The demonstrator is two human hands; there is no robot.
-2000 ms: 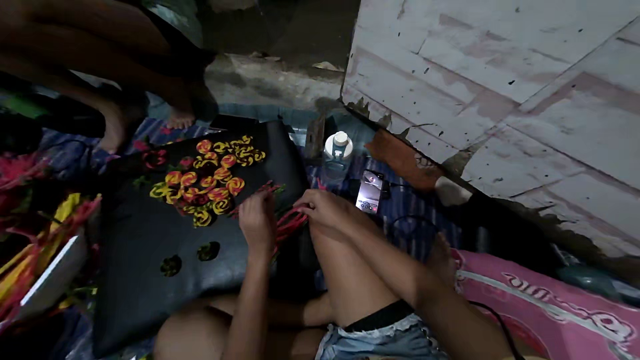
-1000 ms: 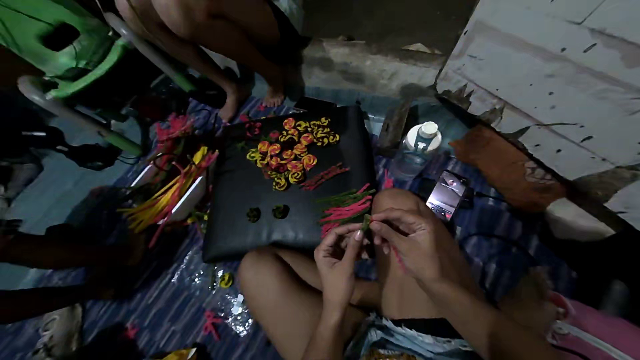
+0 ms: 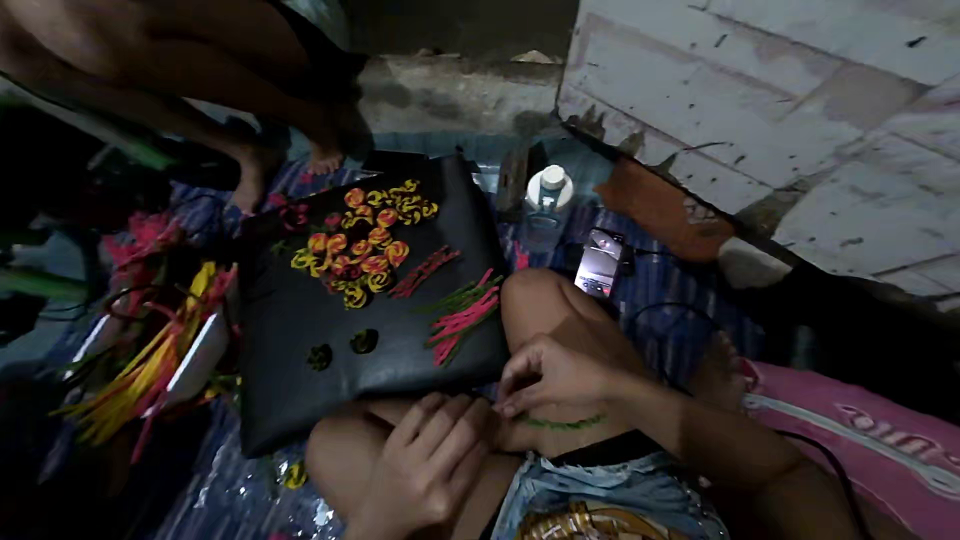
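My left hand (image 3: pixel 435 457) lies back up over my thigh, its fingers curled; what is under them is hidden. My right hand (image 3: pixel 551 375) is just right of it, thumb and forefinger bent close together near a twisted green strand (image 3: pixel 564 424) that lies across my lap. Whether its fingertips hold the strand's end cannot be told. On the black cushion (image 3: pixel 300 405) are yellow and orange rosettes (image 3: pixel 360 247), two dark green rosettes (image 3: pixel 364 341), a small bundle of twisted red strands (image 3: pixel 425 271), and loose pink and green strands (image 3: pixel 465 315).
A bottle with a white cap (image 3: pixel 551 202) and a lit phone (image 3: pixel 600 262) stand and lie beyond my knee. Yellow and pink strips (image 3: pixel 165 352) are heaped at left. Another person's bare legs (image 3: pixel 247 135) are at upper left. A pink bag or cushion (image 3: pixel 847 435) lies at right.
My hands, together at a small green piece one second ago, are now lower over my lap, and a twisted green strand shows there. The pink and green strands remain on the cushion.
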